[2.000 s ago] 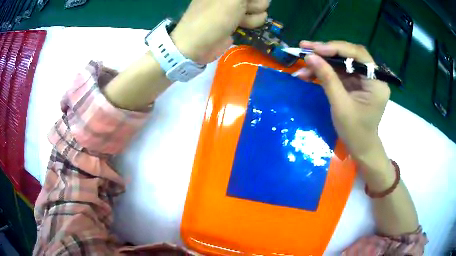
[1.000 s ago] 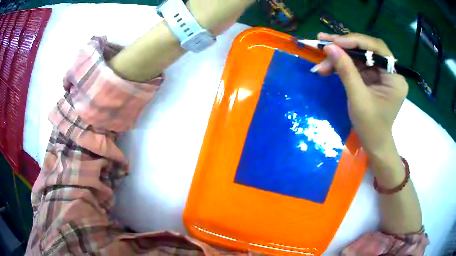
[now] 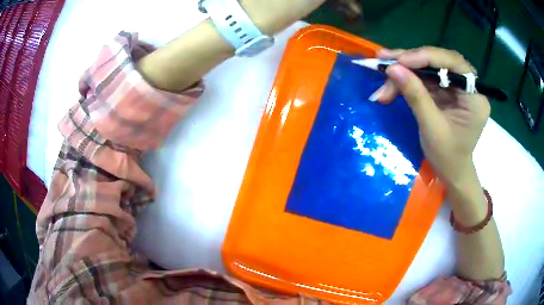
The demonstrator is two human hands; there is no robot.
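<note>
My right hand (image 3: pixel 441 107) holds a slim black pen-like tool (image 3: pixel 429 73) with white bands. Its pale pointed tip is over the upper edge of a glossy blue sheet (image 3: pixel 343 179). The sheet lies in a shallow orange tray (image 3: pixel 256 196) and carries bright white glare; tiny pieces on it cannot be told from the glare. My left hand (image 3: pixel 283 12) is cut off by the top edge. Only the part beside the white watch shows; its fingers and anything in them are hidden.
The tray lies on a white pad (image 3: pixel 197 149). A red ribbed tray (image 3: pixel 21 77) is at the left edge. Behind the pad is a green surface (image 3: pixel 399 27) with thin black frames (image 3: pixel 534 89) at the right. A blurred small object (image 3: pixel 349 7) shows at the top edge.
The tool tip has moved from the circuit board beyond the tray onto the sheet's upper edge. My left hand has gone up, mostly out of view. The tray appears slightly higher and further right.
</note>
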